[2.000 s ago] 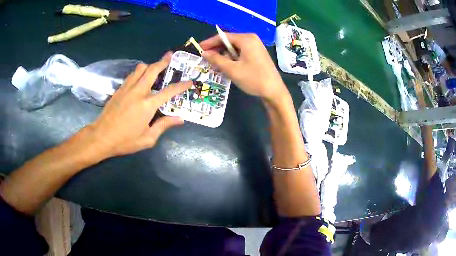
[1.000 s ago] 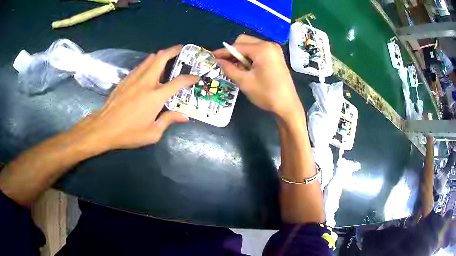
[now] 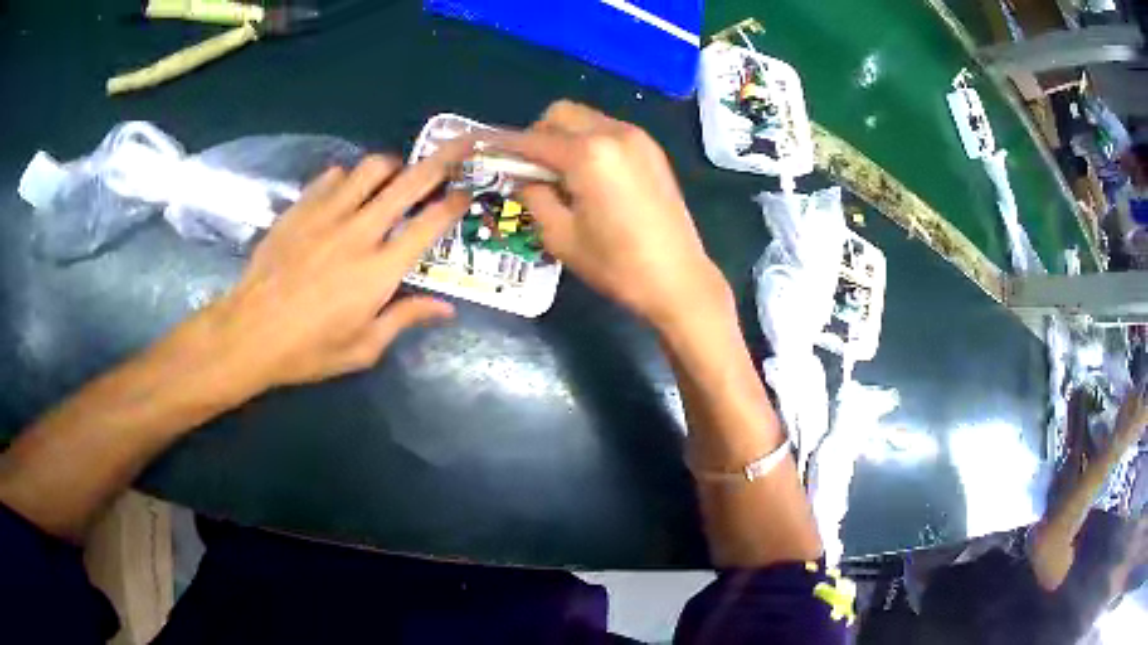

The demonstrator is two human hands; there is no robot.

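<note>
The white housing (image 3: 535,300) lies on the dark green bench, tilted slightly, with a green circuit board (image 3: 483,239) with a yellow block inside. My left hand (image 3: 330,271) holds the housing at its left side, fingers over the upper left part and thumb near the lower edge. My right hand (image 3: 611,208) is over the upper right part and holds a slim off-white tool (image 3: 516,166), now lying nearly flat across the housing's top. Its fingertips and the housing's upper right corner are partly hidden.
A bagged cord (image 3: 176,189) lies left. Yellow-handled pliers (image 3: 189,61) lie upper left. A blue sheet (image 3: 604,38) is at the top. Other housings sit on the belt's edge (image 3: 753,107) and bench (image 3: 859,296), with bagged cords (image 3: 793,290). Another person's arm (image 3: 1089,491) is far right.
My right hand has moved left over the housing, and its tool has tipped from upright-leaning to nearly flat. The brass strip seen earlier at the housing's top edge no longer shows there.
</note>
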